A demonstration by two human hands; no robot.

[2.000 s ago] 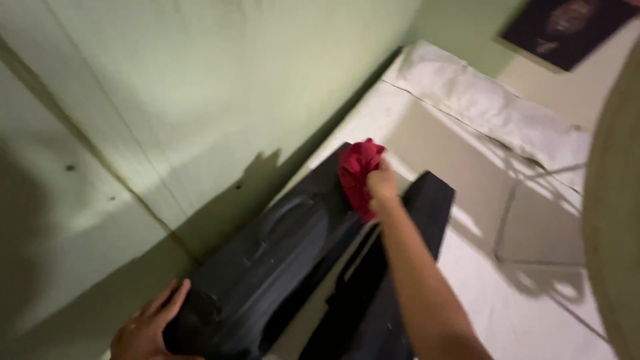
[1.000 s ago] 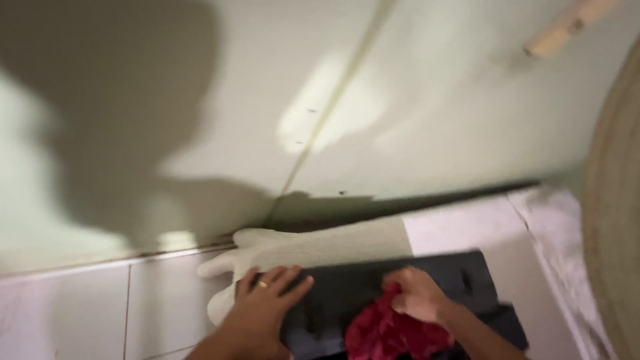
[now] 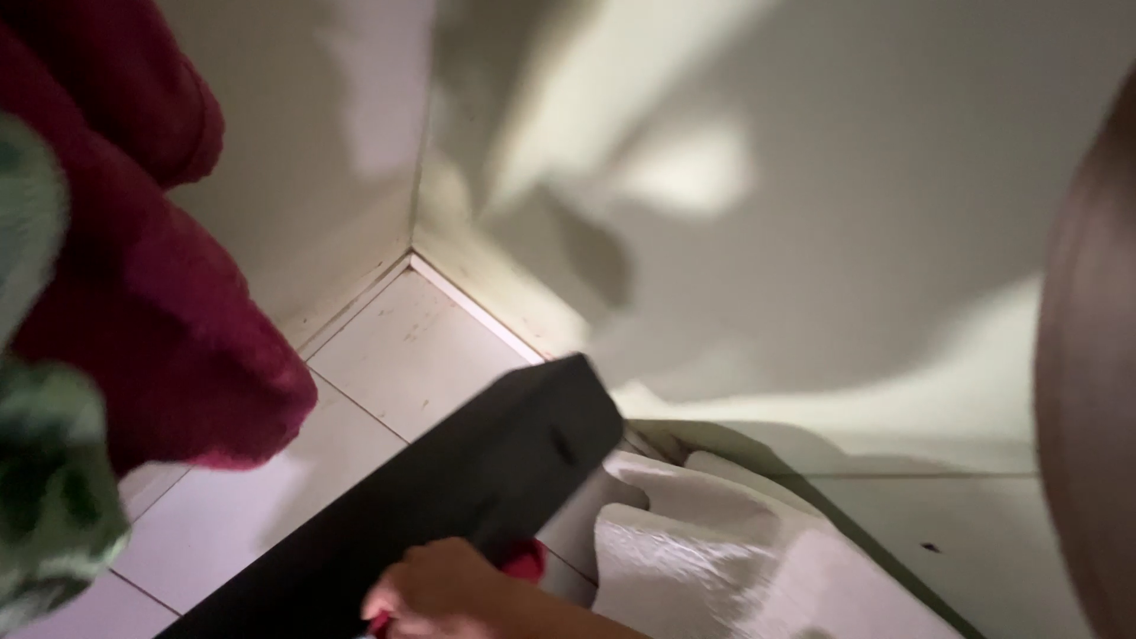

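Note:
A long black case [image 3: 444, 479] runs diagonally from the bottom edge to a blunt end near the wall in the head view. My right hand [image 3: 444, 590] is at the bottom centre, its fingers closed on a red cloth [image 3: 524, 561] against the near side of the case. Part of the cloth shows below the fingers, and the rest is hidden by the hand and wrist. My left hand is out of view.
White floor tiles [image 3: 355, 461] meet two pale walls at a corner. Dark red fabric [image 3: 213, 373] and a green-and-white patterned cloth [image 3: 53, 497] hang at left. A whitish sheet [image 3: 710, 568] lies right of the case. A brown curved object [image 3: 1092, 399] fills the right edge.
The view has swung to the floor corner. My left hand, on the black case a second ago, has left the view. My right hand still has the red cloth.

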